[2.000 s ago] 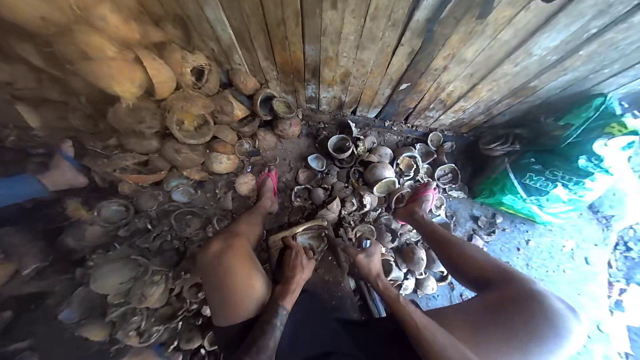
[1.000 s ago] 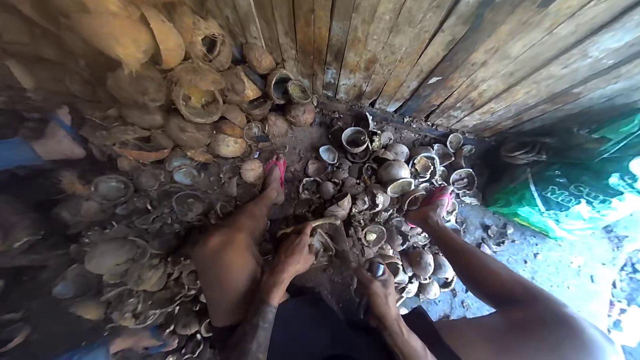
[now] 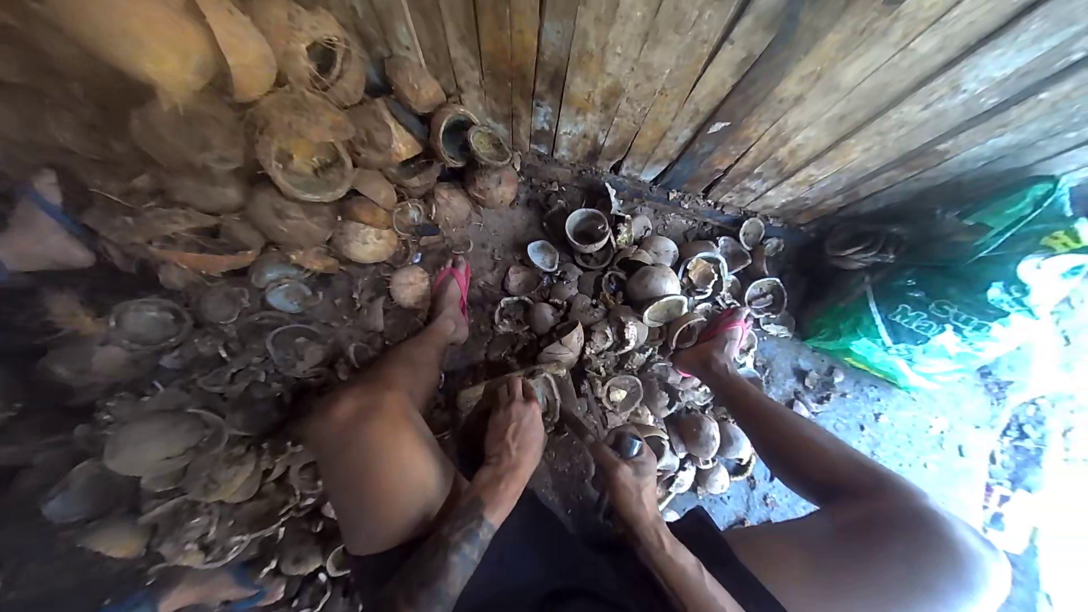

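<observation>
Low between the knees, my left hand point(image 3: 515, 429) grips a coconut shell point(image 3: 546, 393), whose open rim shows beside the fingers. Close on its right, my right hand point(image 3: 631, 480) is closed around the handle of a knife point(image 3: 580, 421); its dark blade points up and left toward the shell. The handle's rounded end point(image 3: 627, 444) shows above the fist. Under the left hand lies a block-like support point(image 3: 476, 398), mostly hidden.
Shell pieces point(image 3: 653, 283) are heaped between and around the feet in pink flip-flops. Husked coconuts point(image 3: 306, 161) pile at the left by a wooden plank wall point(image 3: 646, 76). A green plastic bag point(image 3: 918, 314) stands at right. Another person's foot point(image 3: 42, 225) shows at far left.
The shell under my left hand has been turned or shifted since one second ago, when its rim stood more upright. The knife stays in my right hand near it.
</observation>
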